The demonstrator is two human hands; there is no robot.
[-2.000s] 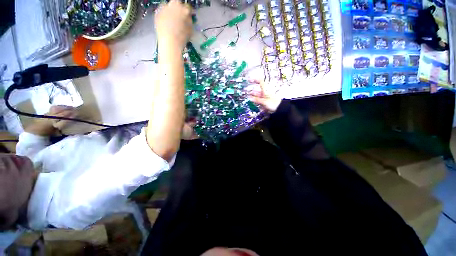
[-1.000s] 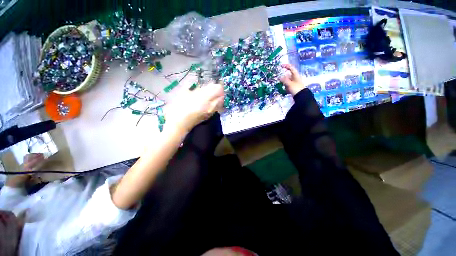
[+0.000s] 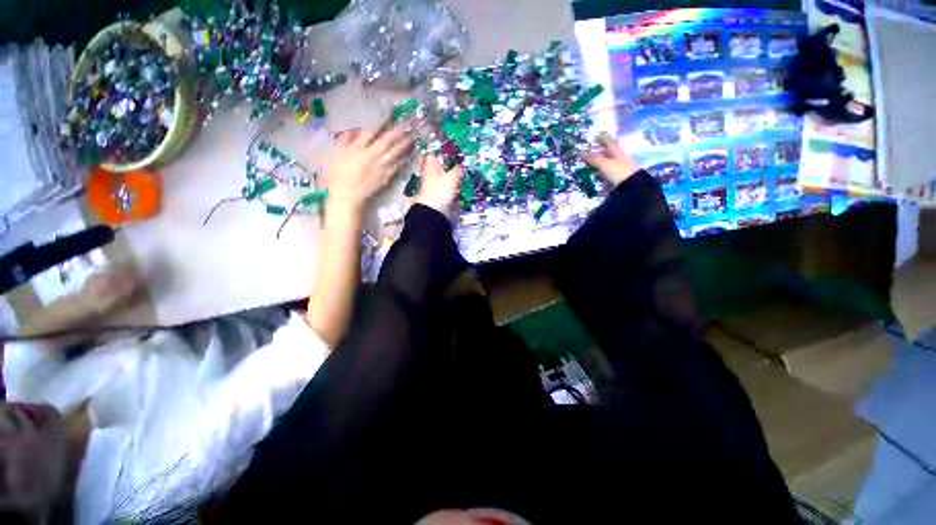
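Observation:
A tangled heap of wired circuit boards (image 3: 518, 128), green with silvery parts and thin leads, lies in front of me over a white tray of small parts (image 3: 503, 238) on the bench. My left hand (image 3: 439, 185) is at the heap's left edge, fingers at the boards. My right hand (image 3: 613, 160) is at the heap's right edge, fingertips against it. Both hands look to hold the heap from its two sides; any base under it is hidden, and the fingers are partly covered by the boards.
A person in white at the left has a hand (image 3: 361, 164) beside the heap. A round basket (image 3: 185, 103) of boards, an orange dish (image 3: 125, 195), another board heap (image 3: 251, 62), clear plastic (image 3: 405, 41), loose boards (image 3: 269, 185) and a blue printed sheet (image 3: 708, 123) are on the bench.
The heap and my hands have moved right, from beside the rows of parts to over them. The other person's hand has moved from the far side of the bench to beside my left hand.

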